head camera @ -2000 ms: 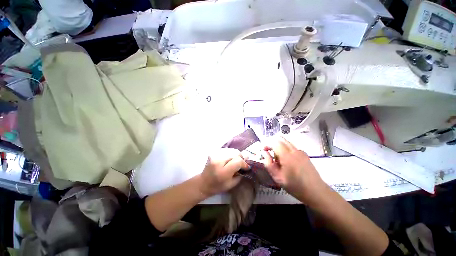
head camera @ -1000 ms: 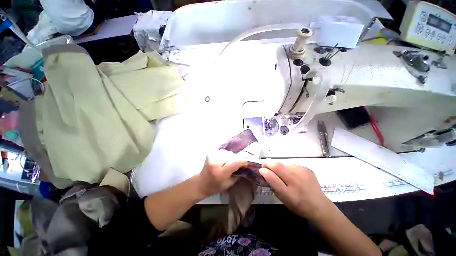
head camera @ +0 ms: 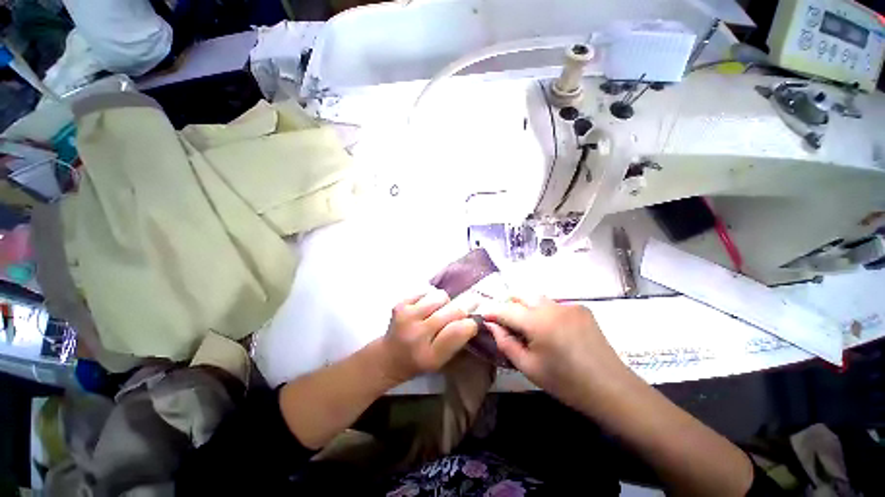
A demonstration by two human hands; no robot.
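A dark purple-brown piece (head camera: 468,272) lies on the white table just in front of the needle plate (head camera: 488,239). My left hand (head camera: 427,328) grips its near part from the left. My right hand (head camera: 539,340) pinches it from the right, with the fingertips of both hands almost touching. The fingers hide most of the folded edge between them. Taupe cloth (head camera: 469,388) hangs from the hands over the table's front edge towards my lap. Whether a small tool is in either hand cannot be seen.
The sewing machine (head camera: 699,136) stands right of the hands. Tweezers (head camera: 624,260), a white strip (head camera: 742,303) and a black rectangle with red cord (head camera: 682,220) lie under its arm. A pale green cloth heap (head camera: 175,233) covers the left side.
My right hand has shifted slightly left, and its fingertips now meet those of my left hand at the piece. The whole view has shifted slightly.
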